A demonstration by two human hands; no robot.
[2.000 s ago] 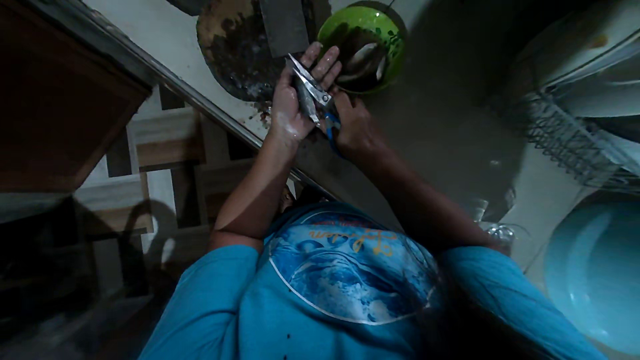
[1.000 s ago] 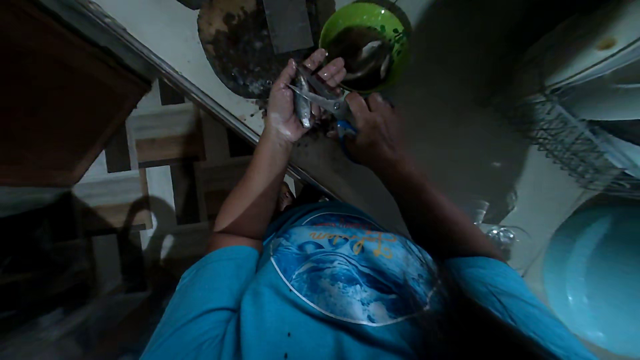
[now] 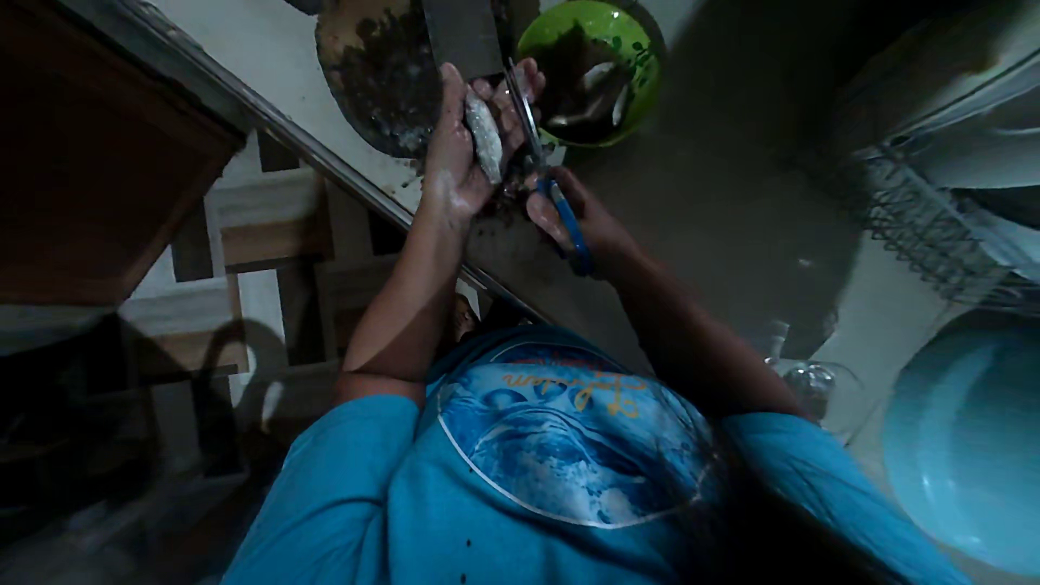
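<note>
A small silvery fish (image 3: pixel 485 136) lies along the palm of my left hand (image 3: pixel 463 150), whose wet fingers are loosely curled around it. My right hand (image 3: pixel 581 215) grips scissors by their blue handles (image 3: pixel 566 219). The metal blades (image 3: pixel 526 114) point up and away, just right of the fish, and look closed or nearly so. Beyond my hands is a round, dark-stained cutting board (image 3: pixel 370 77) with a broad metal blade (image 3: pixel 463 36) lying on it. A green bowl (image 3: pixel 650 89) with several fish in dark liquid stands right of my fingertips.
The counter's metal-trimmed edge (image 3: pixel 325 158) runs diagonally below the board. Dark scraps (image 3: pixel 512 193) lie on the counter beneath my hands. At the right are a wire rack (image 3: pixel 918 219) with dishes, a light blue basin (image 3: pixel 967 439) and a clear glass item (image 3: pixel 808 382).
The scissors' blades were across the fish and have moved off it to the right. The fish has turned in my left palm and now shows a paler side.
</note>
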